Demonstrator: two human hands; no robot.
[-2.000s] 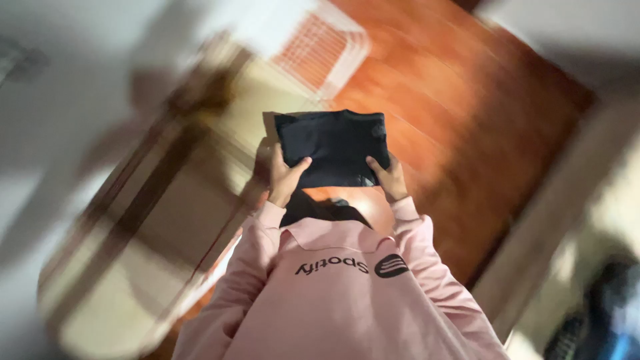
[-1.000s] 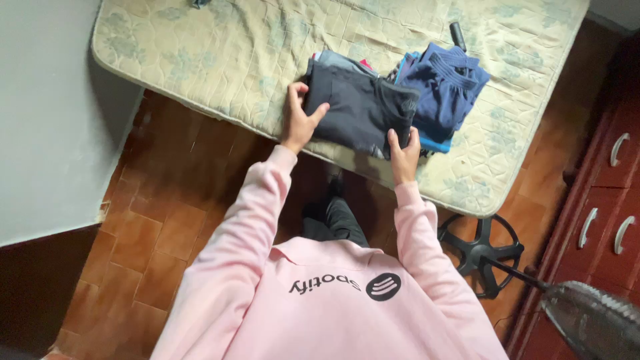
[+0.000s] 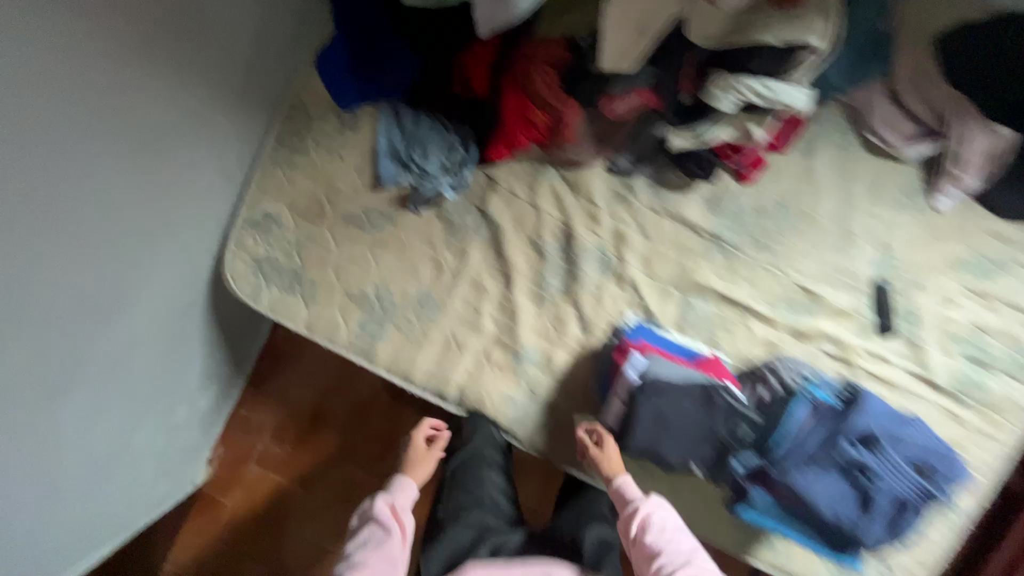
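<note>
My left hand (image 3: pixel 426 450), its fingers loosely curled, hangs over the floor near the mattress edge and holds nothing. Just left of the folded clothes is my right hand (image 3: pixel 598 450), also empty with bent fingers. A folded black garment (image 3: pixel 680 420) lies on a stack with gray, red and blue layers (image 3: pixel 676 352). Beside it on the right rests a stack topped by blue shorts (image 3: pixel 872 464). The view is blurred.
Loose clothes, among them a red garment (image 3: pixel 532 104) and a gray-blue one (image 3: pixel 428 156), cover the far part of the mattress (image 3: pixel 384 280). A small black object (image 3: pixel 882 307) lies at the right. A wall (image 3: pixel 120 240) stands at the left.
The folded black garment, held in both hands earlier, now lies on the left stack, let go. My hands have drawn back from it. The view has shifted to show the far clothes.
</note>
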